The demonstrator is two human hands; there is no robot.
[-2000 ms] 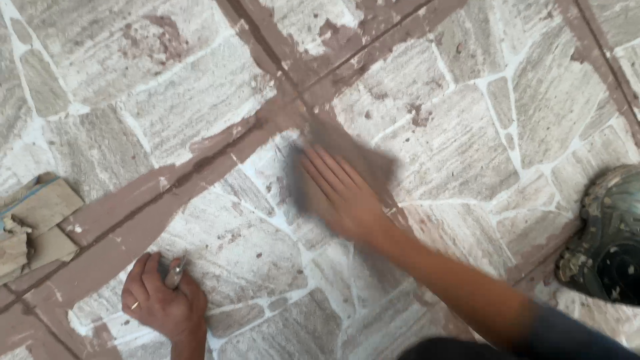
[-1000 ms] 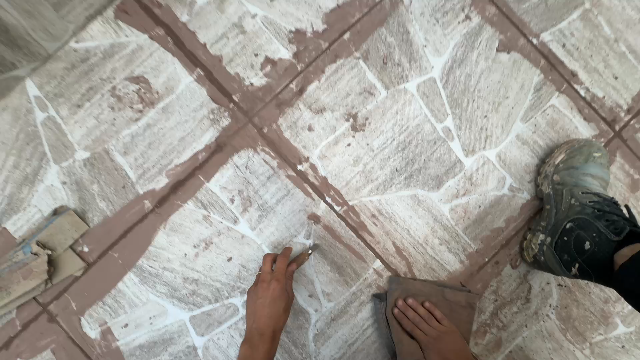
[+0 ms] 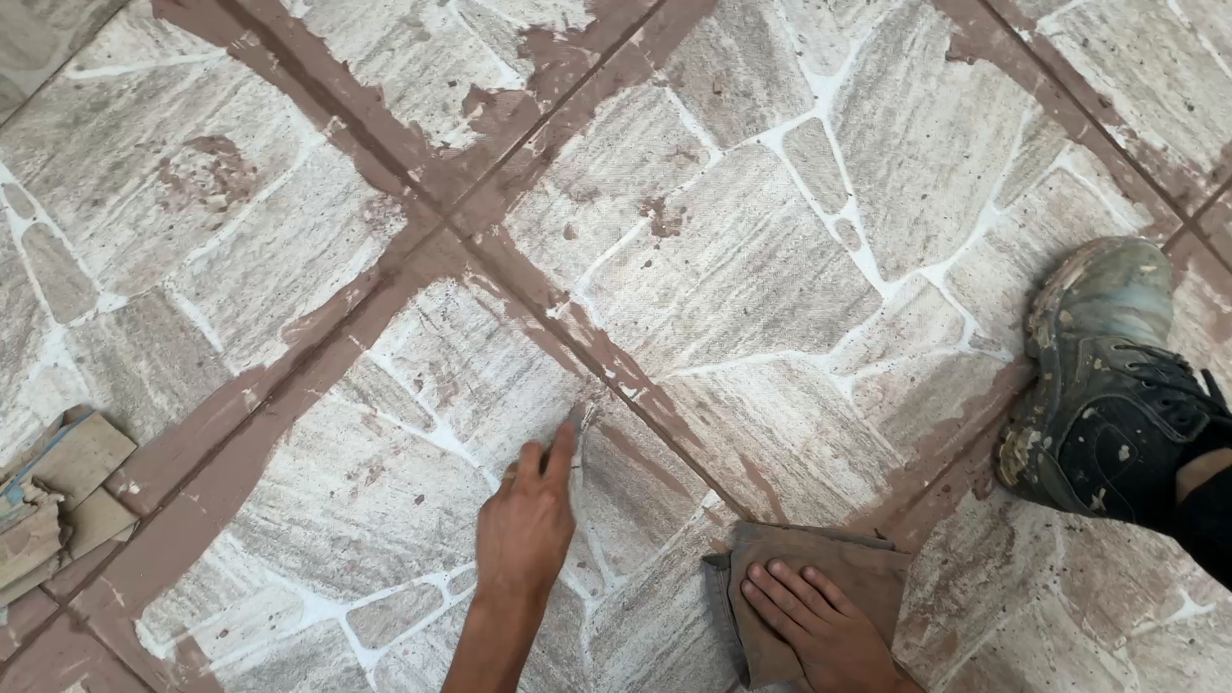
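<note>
Below the centre of the head view, my left hand [image 3: 527,510] holds a small blade-like tool [image 3: 579,416], its tip against a stone-patterned floor tile [image 3: 510,356] beside a joint smeared with brown grout [image 3: 616,371]. Much of the tool is hidden by the fingers. At the bottom right of centre, my right hand [image 3: 813,616] lies flat on a folded brown cloth [image 3: 818,553], pressing it to the floor, fingers together. Brown smears and specks mark the tile faces around both hands.
A muddy work boot [image 3: 1107,385] stands on the tiles at the right, near my right hand. Torn pieces of cardboard [image 3: 87,462] lie at the left edge. Brown-smeared joints cross at the upper middle [image 3: 448,217].
My right hand and the cloth have moved from the joint crossing down toward the bottom right. The left hand has moved to beside the joint, its tool now at the tile. The view has shifted.
</note>
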